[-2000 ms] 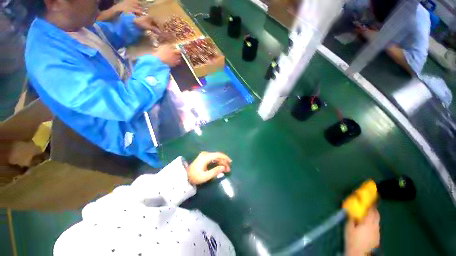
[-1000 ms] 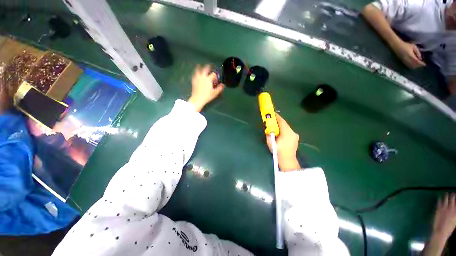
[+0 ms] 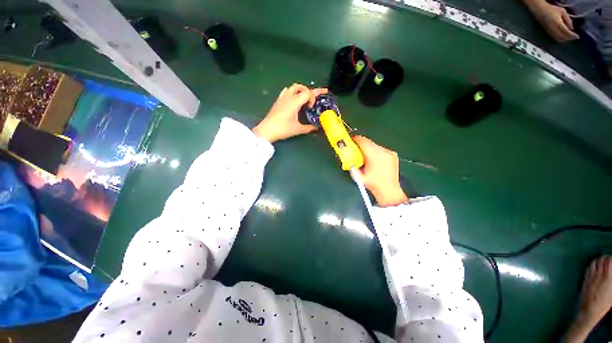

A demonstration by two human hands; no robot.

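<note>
My left hand [image 3: 290, 115] holds a small round dark wired unit [image 3: 323, 107] with silvery specks, above the green belt. My right hand [image 3: 379, 170] grips a yellow hot glue gun [image 3: 342, 142]. The gun's front end is at the unit; its nozzle tip is hidden or too small to tell. A long whitish glue stick [image 3: 376, 224] trails from the rear of the gun over my right sleeve. Two black housings, one [image 3: 343, 77] beside the other [image 3: 381, 87], lie just beyond my hands, with thin red wires and yellow-green spots.
More black housings lie at the right [image 3: 474, 105] and upper left [image 3: 225, 53]. A white metal post [image 3: 137, 60] stands at the left. A printed mat [image 3: 100, 161], a phone [image 3: 39, 145] and a person's blue sleeve are beyond it. A black cord [image 3: 543, 236] and another person's hand are at right.
My left hand has drawn back from the housings and now holds the wired unit nearer me. The glue gun has moved left to the unit. The view has shifted, and the loose unit at right is gone from sight.
</note>
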